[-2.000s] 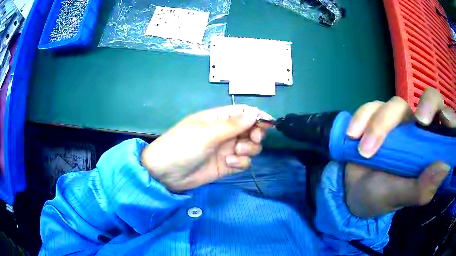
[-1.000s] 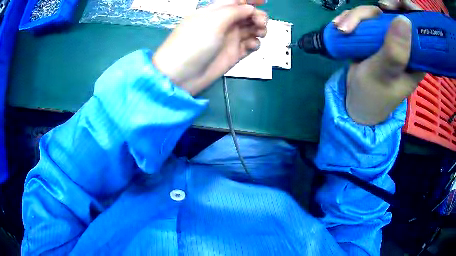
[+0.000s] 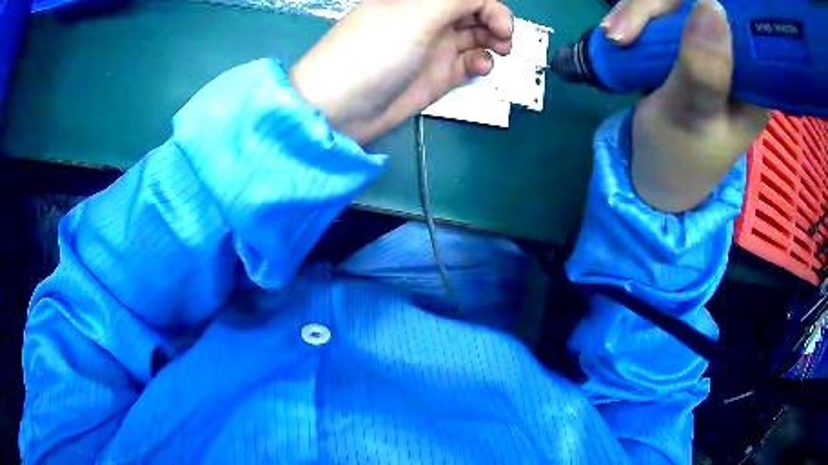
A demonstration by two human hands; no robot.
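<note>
The white housing [image 3: 525, 77] lies on the green bench, with small holes along its right edge. A grey cable [image 3: 425, 182] runs from it down over the bench edge toward my lap. My right hand [image 3: 681, 100] is closed around the blue electric screwdriver [image 3: 640, 53], whose black nose points left at the housing's right edge. My left hand [image 3: 409, 54] is over the housing's left part with its fingers curled, and its top is cut off by the frame edge. I cannot tell if its fingertips hold anything.
The orange-red slotted tray [image 3: 785, 191] is at the right, partly behind my right arm. Clear plastic film [image 3: 304, 7] shows at the top edge. A blue bin edge [image 3: 73, 5] is at the top left. The bench's front edge [image 3: 381, 211] is in front of me.
The screwdriver has come from my left fingertips in front of me to the housing's right edge. My left hand has moved up over the housing. The view has shifted down toward my lap.
</note>
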